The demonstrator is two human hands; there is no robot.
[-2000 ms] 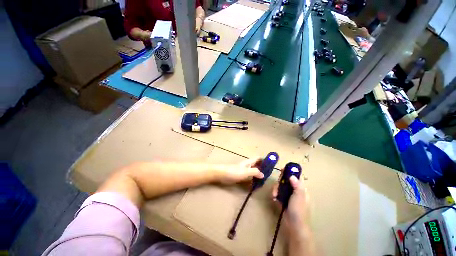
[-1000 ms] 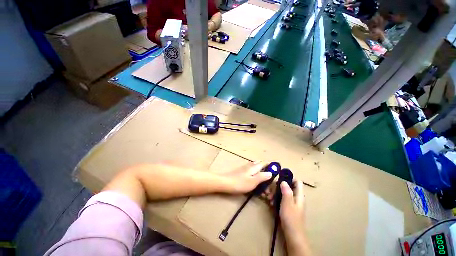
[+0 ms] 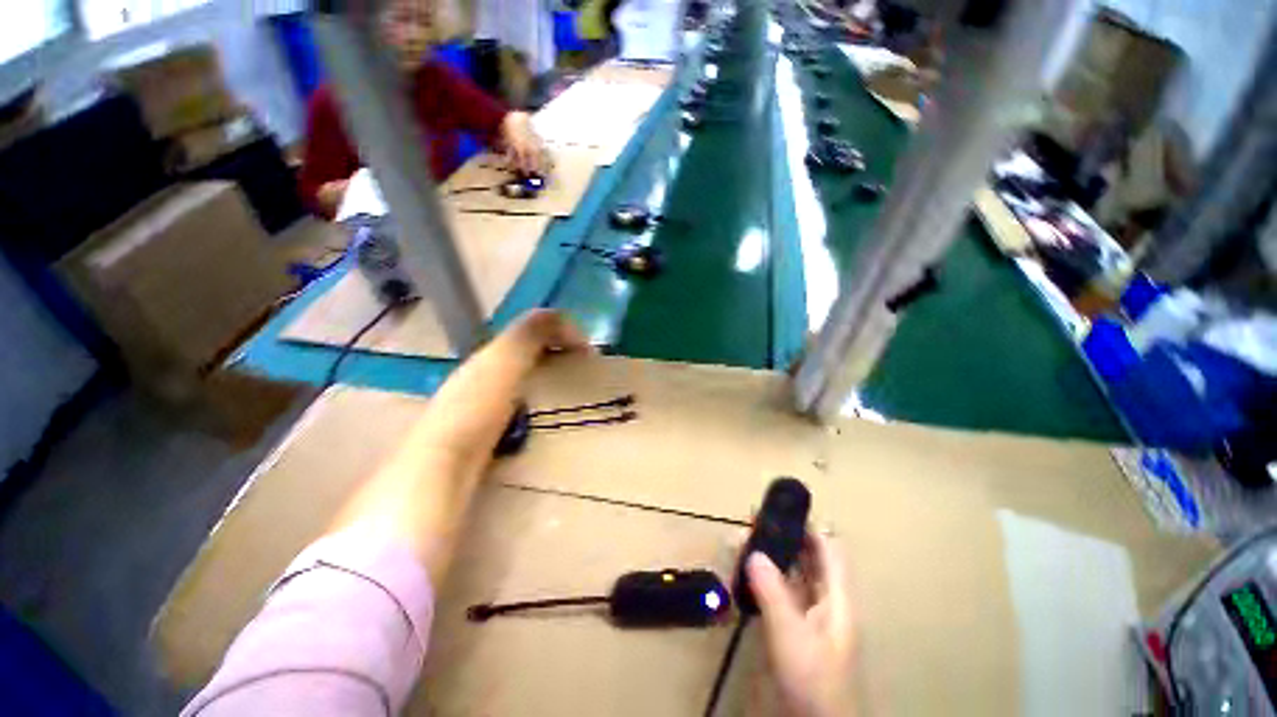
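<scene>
My right hand (image 3: 805, 609) holds a black corded unit (image 3: 779, 527) upright-slanted, its lead hanging down toward the lower edge. A second black corded unit (image 3: 670, 598) lies on the cardboard mat (image 3: 910, 560), with a bright spot at its right end and its lead pointing left. My left hand (image 3: 550, 336) is stretched forward to the far edge of the mat by the left post; its fingers are blurred and what they touch cannot be told. A black pair with two parallel leads (image 3: 581, 415) lies on the mat, its housings mostly hidden behind my left forearm.
Grey posts stand left (image 3: 406, 182) and right (image 3: 896, 266) at the mat's far edge. Beyond is a green conveyor (image 3: 700, 311) carrying black units. A bench power supply (image 3: 1232, 630) is at lower right beside a white sheet (image 3: 1064, 602). A person in red sits at far left.
My left hand has let go of its unit, which now lies on the mat, and has reached forward to the left post. My right hand still holds its unit. The view has shifted.
</scene>
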